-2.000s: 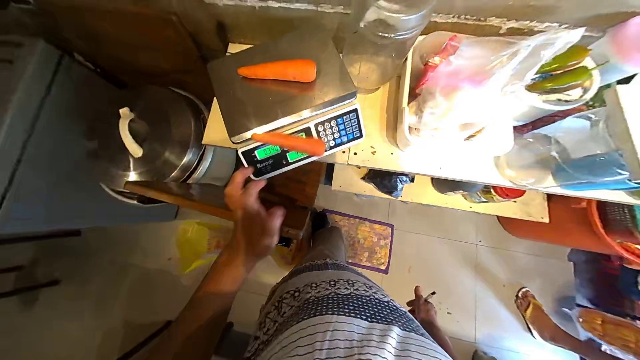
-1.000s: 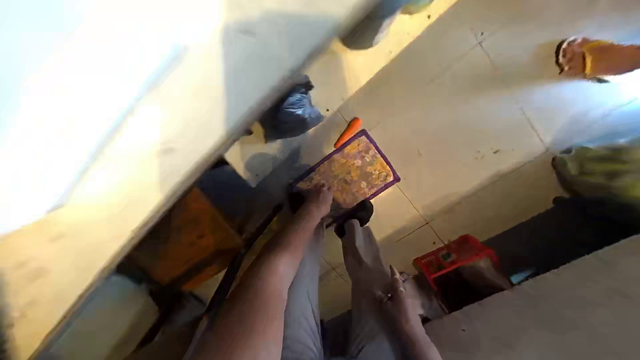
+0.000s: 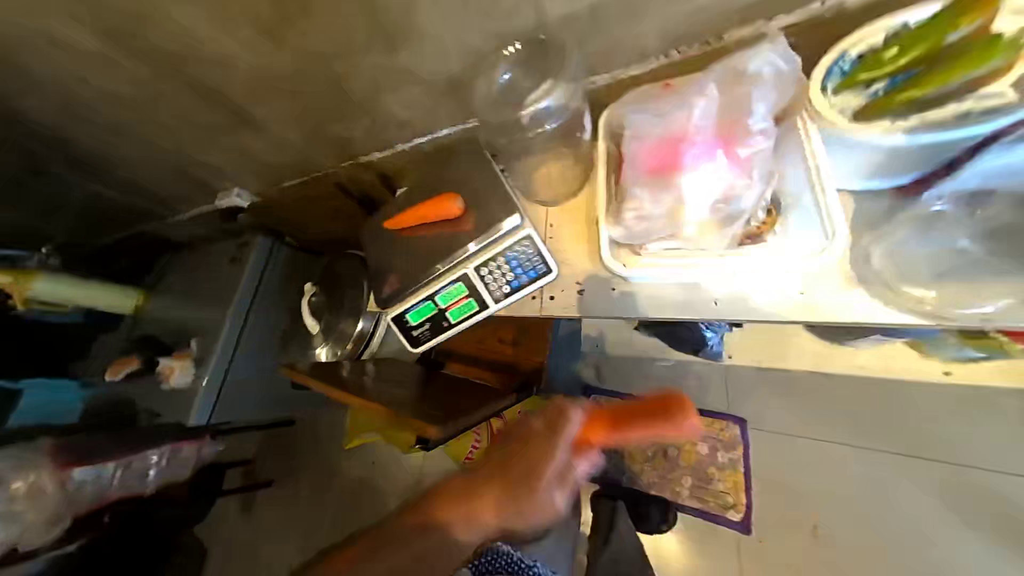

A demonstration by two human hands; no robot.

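Observation:
My left hand (image 3: 532,468) comes in from the lower left, blurred, closed around the thick end or middle of an orange carrot (image 3: 644,418); which part is unclear. The carrot points right, above the patterned floor mat (image 3: 688,464). Farther up, a second carrot (image 3: 426,211) lies on the dark metal platform of a digital weighing scale (image 3: 472,290). The scale sits tilted in view near the counter edge, its green displays lit and its keypad at the right. My right hand is out of view.
Right of the scale stand a clear plastic jar (image 3: 534,128), a white tray (image 3: 836,224) holding plastic bags, and a tub (image 3: 848,132) with green vegetables. A lidded metal pot (image 3: 340,304) is at the left. Below it juts a dark wooden board (image 3: 400,392).
The carrot that lay across the scale's front edge appeared on the floor beside the mat a second ago; my left hand now holds a carrot. The view has swung back up to the counter.

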